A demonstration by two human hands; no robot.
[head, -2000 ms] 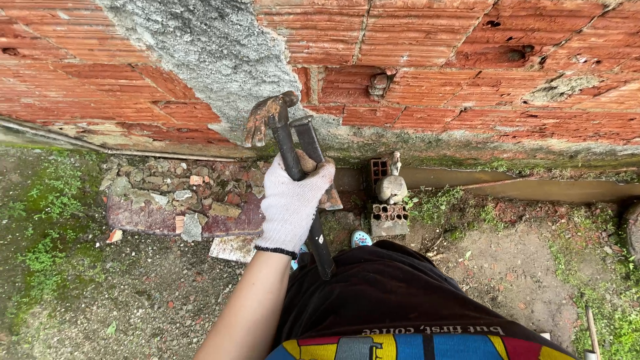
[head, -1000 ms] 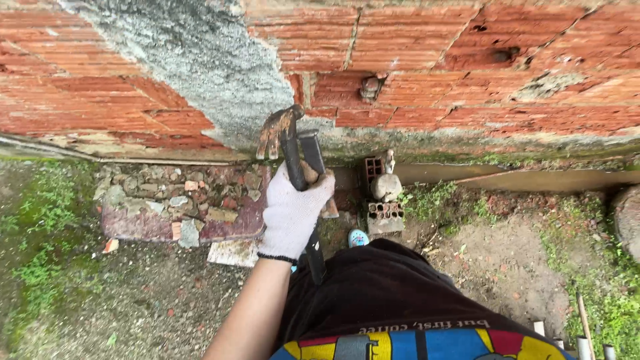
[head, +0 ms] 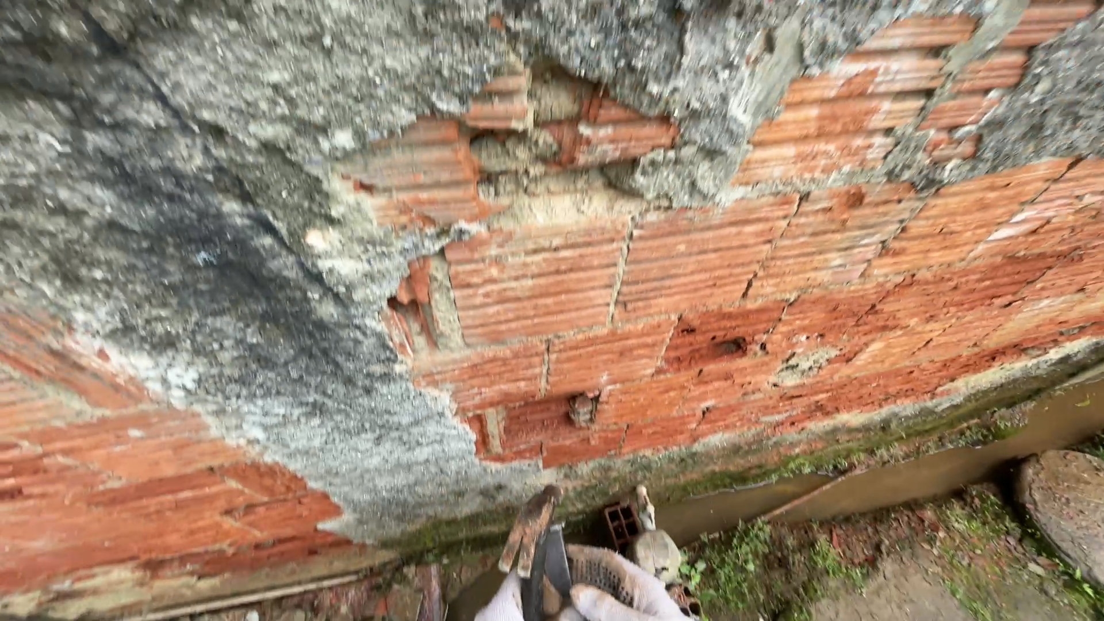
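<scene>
At the bottom edge, my left hand (head: 502,601) in a white knit glove is at the black handle of a rusty claw hammer (head: 528,528), partly cut off by the frame. Beside the hammer, a flat dark metal tool (head: 557,562) points up toward the wall. My right hand (head: 623,588), gloved with dark grip dots, is right against the tools with its fingers curled; whether it grips one is hidden. Ahead stands a wall of red hollow bricks (head: 535,280), partly covered by rough grey render (head: 328,431) with broken edges.
Hollow brick pieces (head: 621,524) and a rounded grey lump (head: 657,554) lie just right of my hands. A channel of muddy water (head: 724,511) runs along the wall's foot. Weeds (head: 742,552) and a round slab (head: 1065,509) are at the lower right.
The view has tilted up to the wall. My right hand has come into view beside the tools; earlier only my left hand showed, holding the hammer and the flat tool.
</scene>
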